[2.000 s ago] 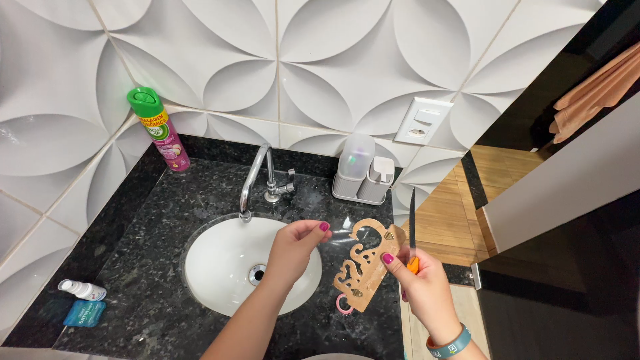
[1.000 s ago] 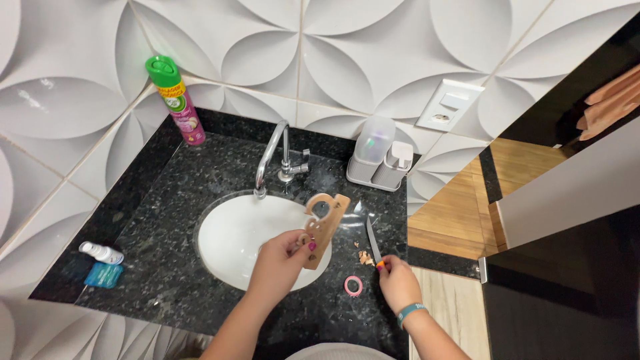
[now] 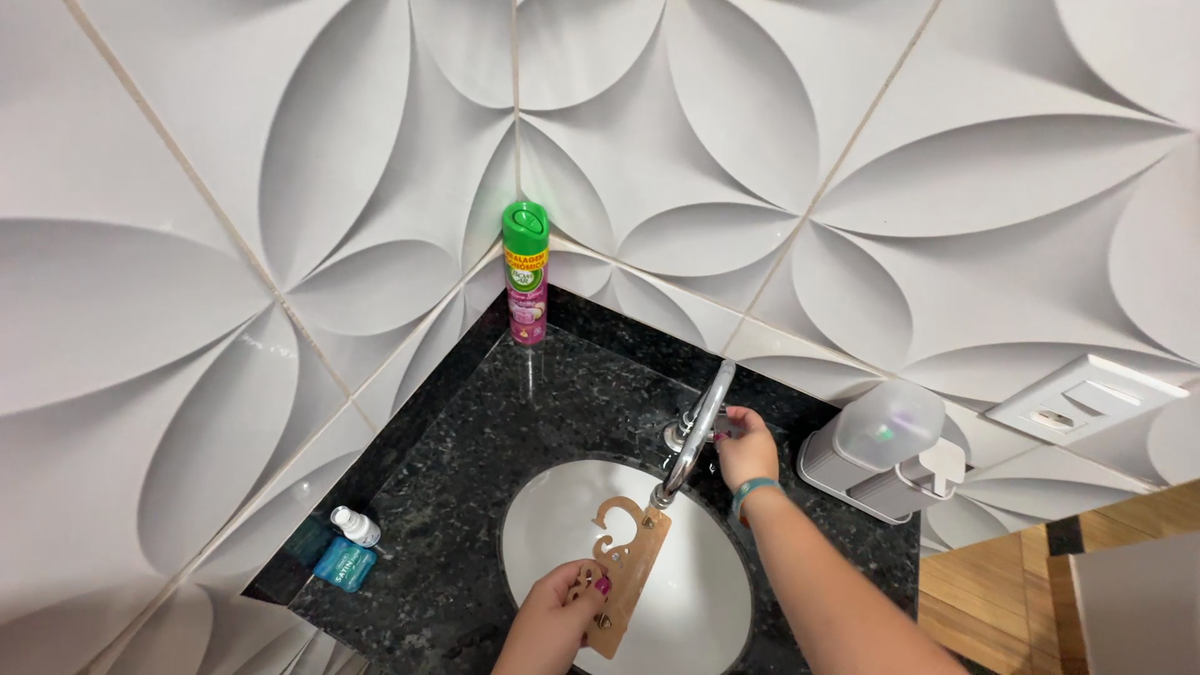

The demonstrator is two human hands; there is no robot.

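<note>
A tan cut-out wooden piece with curled hooks and small metal fittings [image 3: 639, 586] is gripped in my left hand [image 3: 560, 614], above the white oval sink basin [image 3: 717, 581]. Its upper end is just under the spout of the chrome faucet [image 3: 698, 436]. My right hand [image 3: 748, 452], with a teal wristband, is at the faucet's handle, behind and right of the spout; the fingertips are partly hidden, so their hold is unclear. No water stream can be made out.
An air freshener can [image 3: 527, 277] stands in the corner of the black granite counter [image 3: 450, 506]. A small white bottle [image 3: 355, 527] and a blue packet [image 3: 345, 564] are at left. A dispenser set [image 3: 872, 459] stands at right, below a wall outlet [image 3: 1087, 398].
My right hand has let go of the knife, moving from the counter to the faucet handle. My left hand has brought the wooden piece under the spout. The view has shifted left.
</note>
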